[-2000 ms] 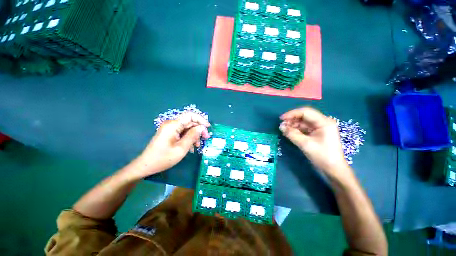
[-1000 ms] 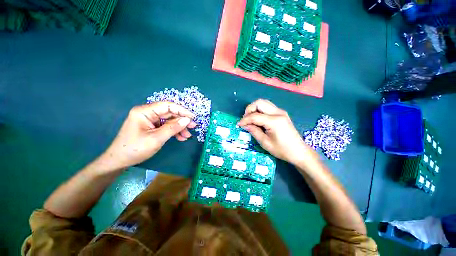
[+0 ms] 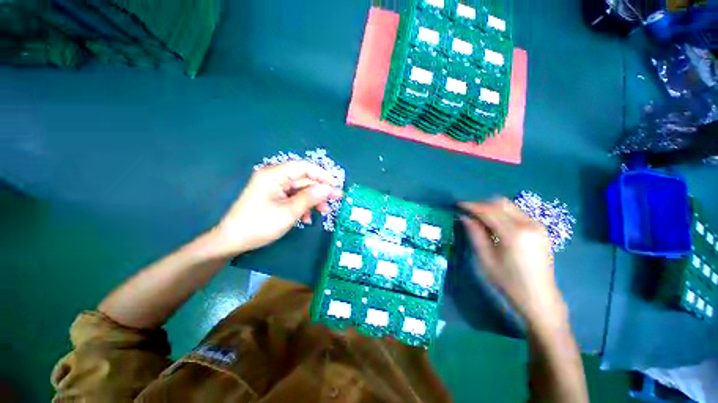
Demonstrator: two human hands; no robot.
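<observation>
A green circuit board panel [image 3: 386, 270] with rows of white rectangles lies in front of my body. My left hand [image 3: 279, 203] is at its upper left corner, over the left component pile [image 3: 321, 160], thumb and index finger pinched together; whether a small part is between them is too small to tell. My right hand [image 3: 508, 244] is blurred, just right of the panel's upper right corner, fingers curled towards it. The right component pile [image 3: 553, 218], whitish-purple, lies beyond my right hand, which partly covers it. I cannot tell whether my right hand holds anything.
A stack of green panels [image 3: 449, 83] stands on a red mat [image 3: 504, 148] beyond the working panel. Dense green panel stacks [image 3: 142, 31] are at the far left. At the right are a blue bin [image 3: 652, 212], another panel stack [image 3: 697, 268] and shiny plastic bags [image 3: 665, 122].
My right hand has moved right, from over the panel's top edge to beside its upper right corner. My left hand stays near the left pile. The whole view has shifted slightly.
</observation>
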